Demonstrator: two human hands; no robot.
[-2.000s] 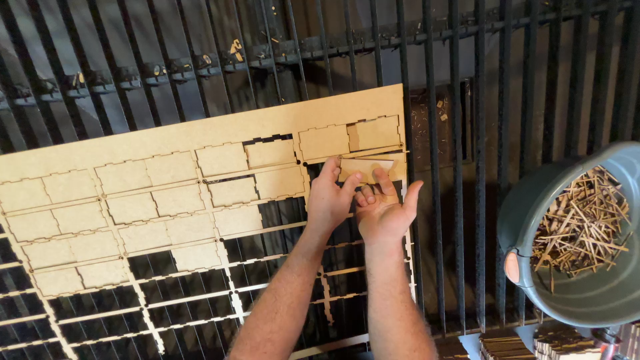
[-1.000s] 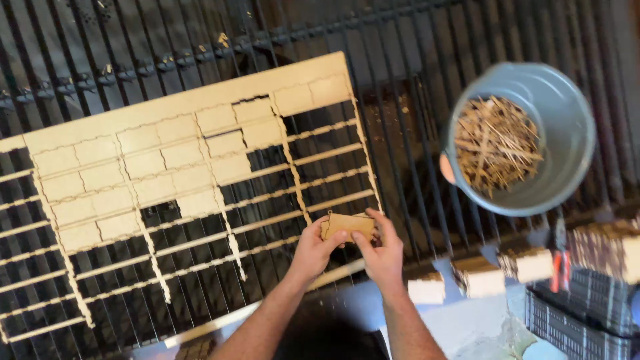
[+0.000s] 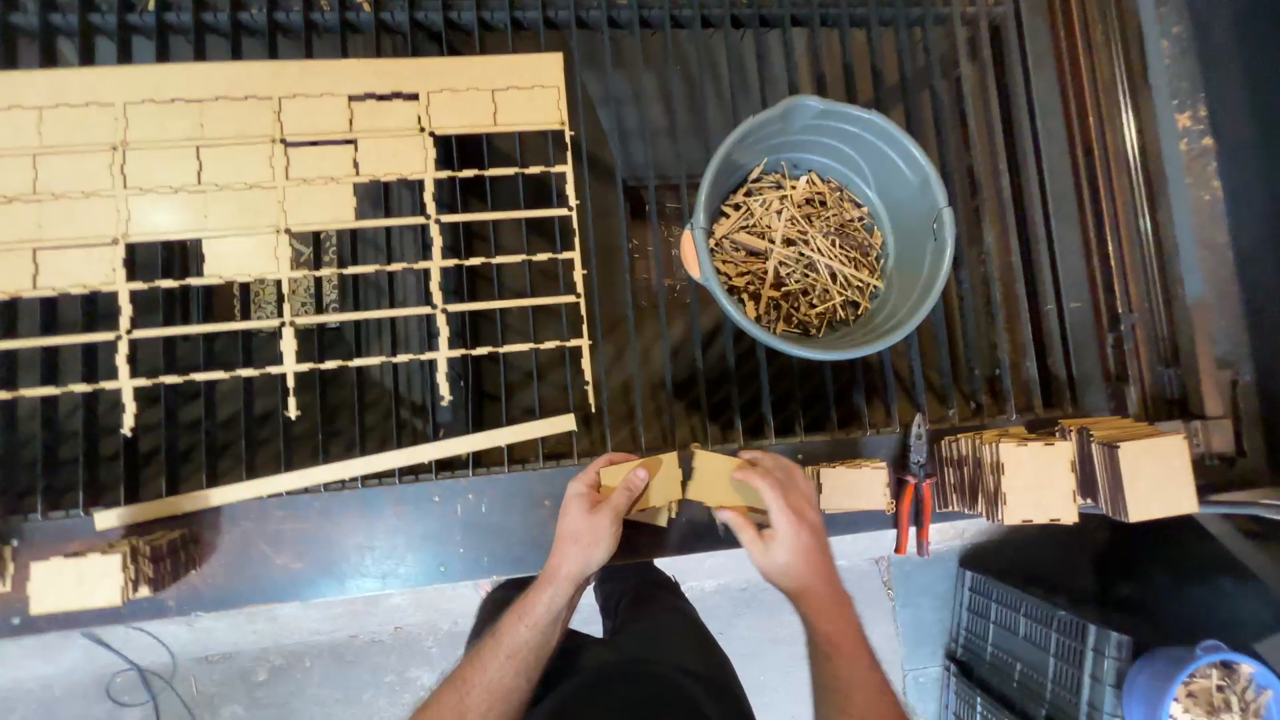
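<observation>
Near the front edge of the slatted metal bed, my left hand (image 3: 592,515) grips small cut wooden panels (image 3: 655,483) between thumb and fingers. Close beside it on the right, my right hand (image 3: 785,525) holds another wooden panel (image 3: 718,478), with a narrow gap between the two sets. How many pieces lie in each hand cannot be told. Up and to the left lies a laser-cut wooden sheet (image 3: 300,75), with some panels in its grid and several openings where the slats show through. A loose wooden strip (image 3: 340,473) slants below the sheet.
A grey-blue bucket (image 3: 910,300) of wood scraps (image 3: 795,250) stands on the slats. Along the front ledge (image 3: 400,530) are stacked panels (image 3: 1038,480), a smaller stack (image 3: 853,487), more at left (image 3: 78,583), and red-handled pliers (image 3: 915,490). Below right are a black crate (image 3: 1040,630) and a blue bucket (image 3: 1140,690).
My hands have moved from the sheet's right part to the front ledge. They were together around a panel and now hold pieces apart. The view has shifted a lot.
</observation>
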